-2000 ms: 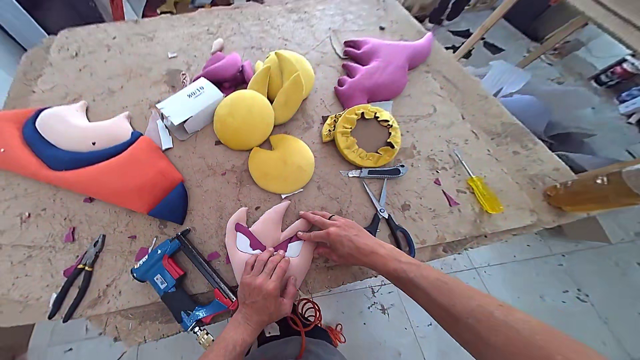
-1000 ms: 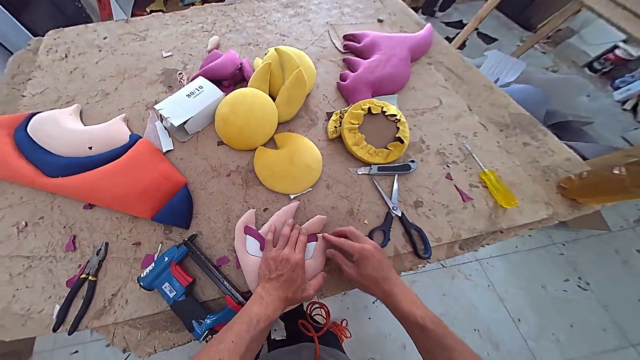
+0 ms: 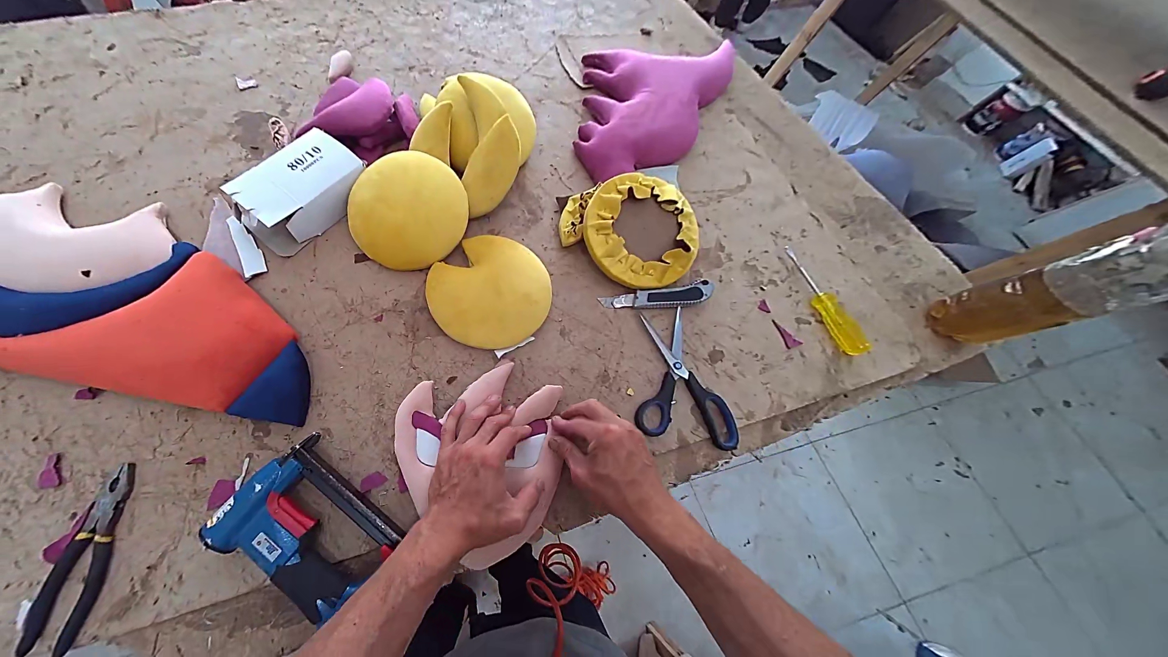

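Note:
A padded pink fabric face piece (image 3: 415,401) with white and purple eye shapes lies at the table's front edge. My left hand (image 3: 479,470) presses flat on its middle, fingers slightly spread, partly covering the eyes. At its right edge, my right hand (image 3: 602,447) pinches the rim beside the right eye shape. A blue pneumatic staple gun (image 3: 274,520) lies to the left of my left hand. Open scissors (image 3: 678,379) and a utility knife (image 3: 662,296) rest beyond my right hand. What lies beneath my palm is hidden.
Pliers (image 3: 96,538) lie at the left, below an orange and blue padded piece (image 3: 173,333). Yellow padded discs (image 3: 408,210), a white box (image 3: 297,182), a gathered yellow ring (image 3: 598,228) and a purple padded piece (image 3: 648,105) sit farther back. A yellow-handled screwdriver (image 3: 839,324) and a bottle (image 3: 1013,310) are at the right.
My left hand has moved up from the lower part of the pink piece to its middle, over the eyes. My right hand has drawn back from the top to the right edge.

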